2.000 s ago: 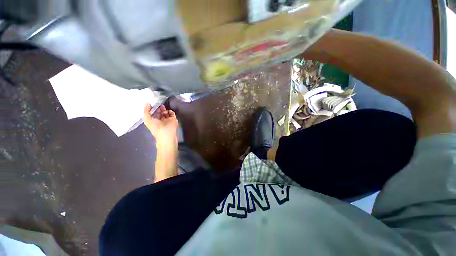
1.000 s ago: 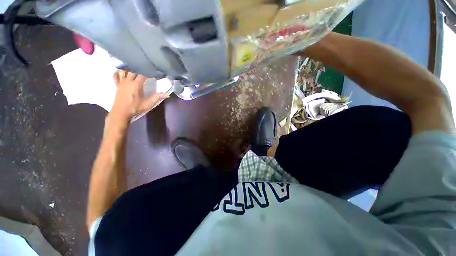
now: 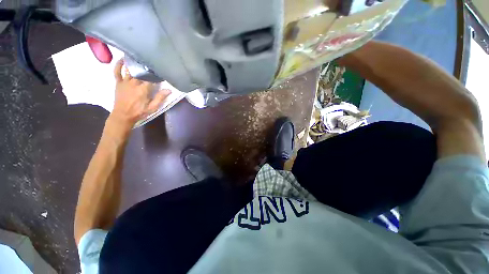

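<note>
The cutting machine's big grey and tan body (image 3: 230, 43) fills the top middle of the view. Its red guide handle (image 3: 99, 49) shows at its lower left. A white-topped fabric lay (image 3: 80, 80) lies under the machine's left side on a dark brown surface. My left hand (image 3: 135, 96) rests palm down on the lay beside the machine, fingers spread, holding nothing. My right arm reaches up behind the machine from the right; my right hand is hidden behind the machine body.
The dark brown surface (image 3: 48, 160) carries pale crumbs. Offcuts (image 3: 343, 116) are heaped at the right beyond its edge. A black cable (image 3: 27, 53) hangs at the upper left. My shoes and knees are below. A pale-topped block (image 3: 21, 257) shows at the bottom left.
My left hand has moved left and forward from the lay's near corner and now lies flat on the lay. The machine has shifted right in view, uncovering the red handle.
</note>
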